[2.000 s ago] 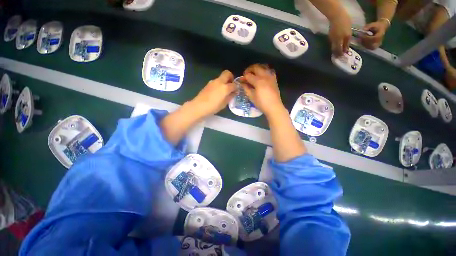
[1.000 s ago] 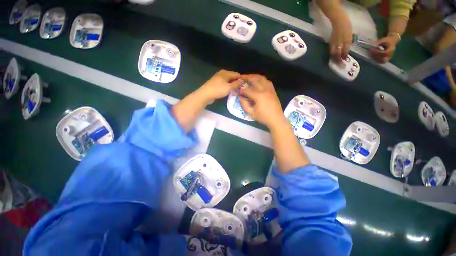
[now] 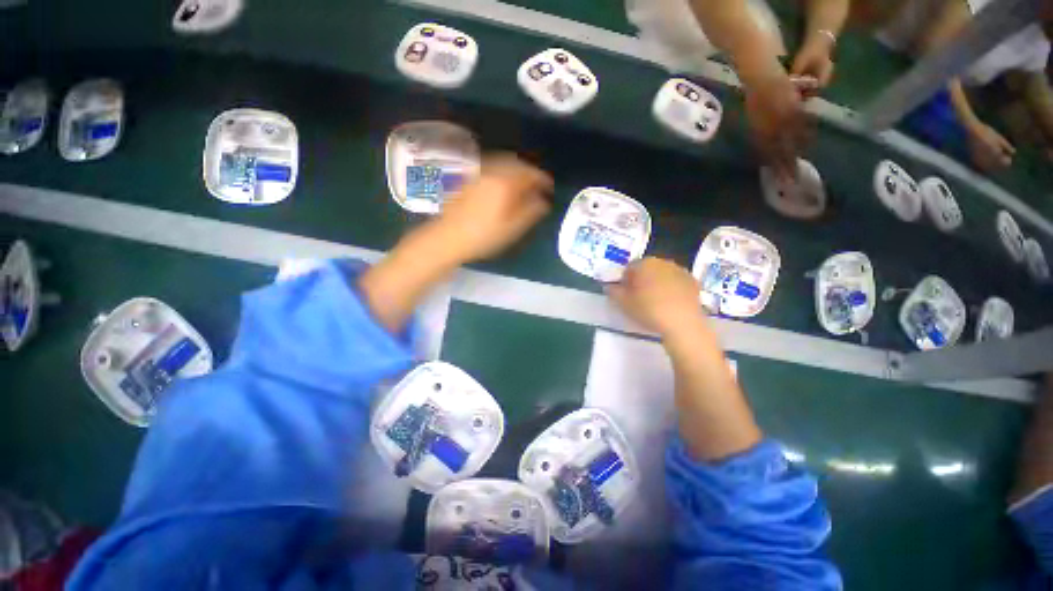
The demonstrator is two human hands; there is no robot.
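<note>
A white open housing [image 3: 633, 215] with a light-blue board and dark-blue block lies on the dark green belt. My right hand [image 3: 661, 293] is at its lower right edge; its fingertips are bent and partly hidden, so contact is unclear. My left hand [image 3: 497, 210] is motion-blurred over the belt. It covers the right side of another open housing [image 3: 404, 136]; whether it touches it or holds anything cannot be told. A further open housing [image 3: 751, 248] lies to the right of my right hand.
More open housings [image 3: 231, 127] line the belt. On the far lane lie white covers with dark spots [image 3: 437, 55]. Another person's hand [image 3: 779, 127] reaches over one. Several housings [image 3: 479, 398] sit near my forearms on the green bench. A pale metal rail [image 3: 525, 294] edges the belt.
My hands have parted from the housing they were both on; the left has moved left, the right to its lower edge. Belt housings have shifted right, far covers left; the view has moved somewhat.
</note>
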